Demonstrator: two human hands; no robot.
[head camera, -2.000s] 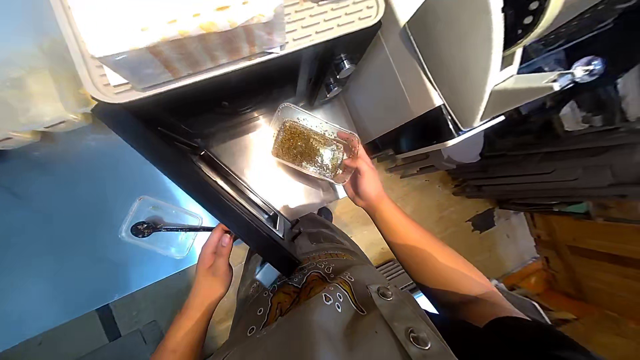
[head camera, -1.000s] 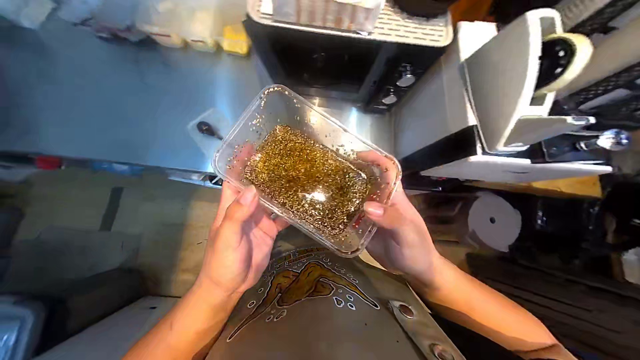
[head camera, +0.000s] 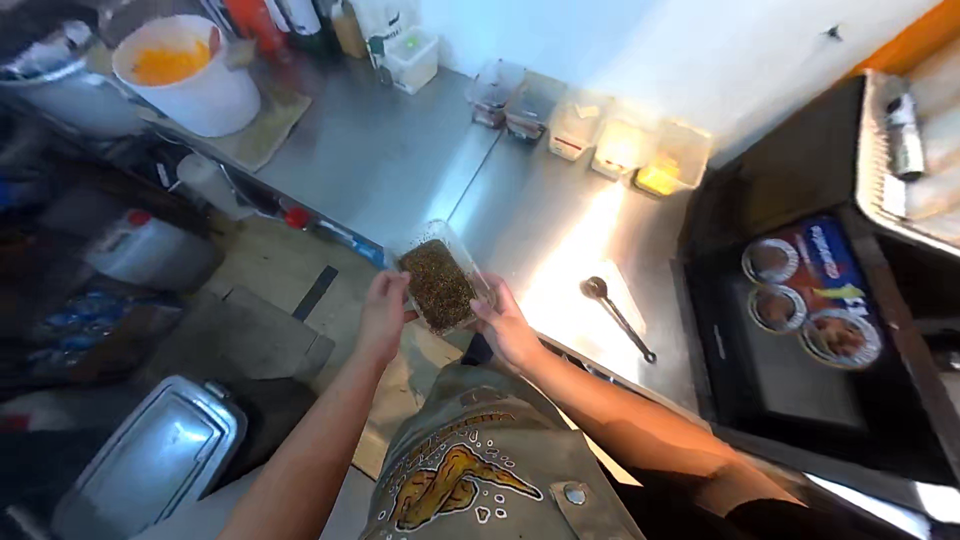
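A clear plastic container of dried herb or spice flakes (head camera: 437, 285) is held between both my hands, in front of the steel counter's edge. My left hand (head camera: 384, 311) grips its left side, thumb on the rim. On its right side, my right hand (head camera: 504, 319) holds the wall near the lower corner. The container is tilted, and its contents lie in a layer. A black measuring spoon (head camera: 619, 319) lies on a clear plastic lid or tray (head camera: 628, 289) on the counter, right of my right hand.
Several clear tubs (head camera: 574, 124) line the wall behind the steel counter (head camera: 375, 142). A white bucket of orange food (head camera: 187, 75) stands at the back left. On the right is a black appliance (head camera: 802, 390) with several round containers (head camera: 778, 308). A lidded metal container (head camera: 161, 457) sits lower left.
Two seconds ago my right hand alone held the container and my left was at the black spoon's handle; both hands now hold the container. The view has swung strongly toward the counter.
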